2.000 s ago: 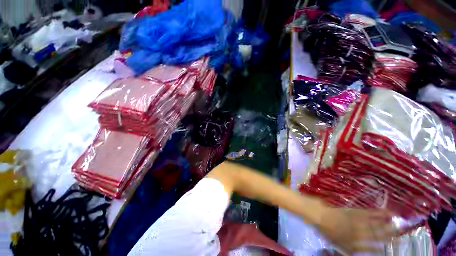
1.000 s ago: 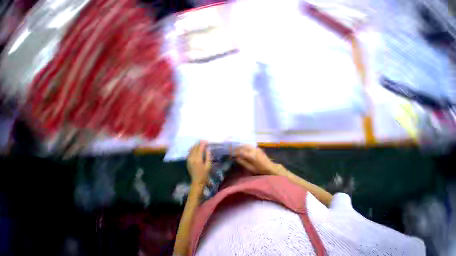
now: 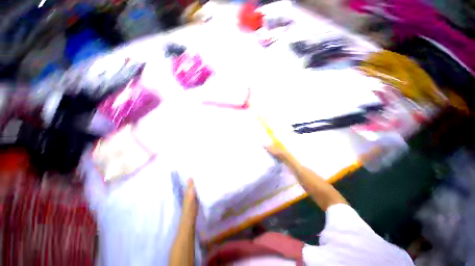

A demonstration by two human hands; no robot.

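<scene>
The frame is blurred and the white surfaces are overexposed. A pale, bright white stack, likely flat mailers, lies on the table in front of me. My left hand is at its left side, by the edge of a long pale blue-white sheet that spreads to the lower left. My right hand is at the stack's right side, by a yellow strip of tape. The fingers of both hands are too blurred to show whether they grip anything.
A bagged cream item and magenta bagged garments lie left. Red-edged bags fill the lower left. A dark strip lies right, with mustard cloth behind. Yellow-orange tape marks the table's front edge.
The view has swung right, bringing the magenta bags and mustard cloth into sight. My hands, earlier together at the pale sheet's near edge, are now apart, with my right hand farther forward.
</scene>
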